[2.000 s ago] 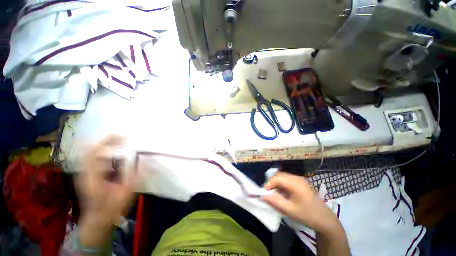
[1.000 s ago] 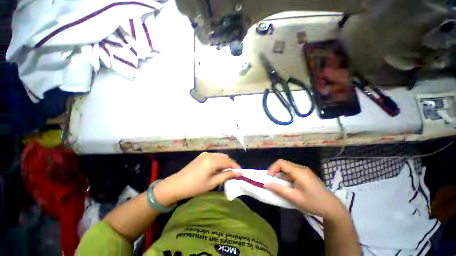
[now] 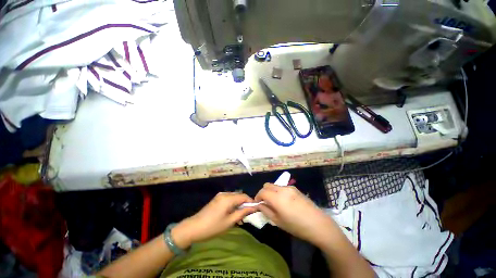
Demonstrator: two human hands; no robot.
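A white garment piece (image 3: 255, 219) is folded small between both hands over the lap, below the table's front edge. Its folded end sticks up above my right hand, with a bit of dark red beside it. My left hand (image 3: 224, 213) pinches the cloth from the left. My right hand (image 3: 288, 208) holds it from the right, its fingers close to the left fingertips. Most of the piece is hidden by the fingers. The scissors (image 3: 286, 120) lie on the machine bed, untouched, blades pointing up and left.
The sewing machine (image 3: 283, 24) stands at the back. A phone (image 3: 327, 102) and a slim red-and-black tool (image 3: 369, 114) lie right of the scissors. White striped pieces (image 3: 65, 49) heap at the tabletop's left; another pile (image 3: 391, 231) lies low right. A red bag (image 3: 27, 222) is lower left.
The white piece, stretched wide two seconds ago, is now folded small. My hands have come together, and the maroon stripe between them is mostly hidden. The camera view has shifted.
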